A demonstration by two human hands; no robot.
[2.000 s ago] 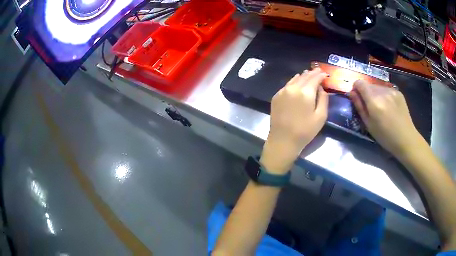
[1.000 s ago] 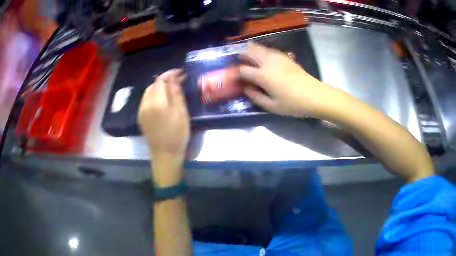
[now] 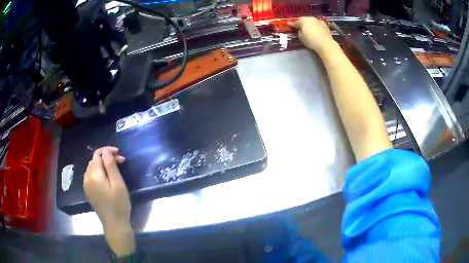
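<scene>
My left hand [image 3: 108, 180] is over the left part of the black pad [image 3: 205, 118], fingers pinched together. A thin dark tool [image 3: 90, 148] barely shows at its fingertips. My right hand [image 3: 314, 34] reaches far out to the metal rail behind the bench. Its fingertips are on an orange-brown carrier [image 3: 281, 25] on the rail; the fingers partly hide it. A clear strip [image 3: 148, 115] with small marks lies on the pad. The pad also has whitish scuffs and a pale oval patch [image 3: 67, 177] at its left end.
The black camera [image 3: 87, 61] stands over the pad's back left, with a cable curving right. Another orange-brown carrier [image 3: 198, 71] lies behind the pad. Red bins [image 3: 19, 177] are at the far left. A red light [image 3: 262, 8] glows behind the rail. More carriers [image 3: 436, 60] are at the far right.
The view has turned right. My right hand has moved from the pad out to the rail, and the carrier held over the pad is gone from there. My left hand stays over the pad, off the carrier.
</scene>
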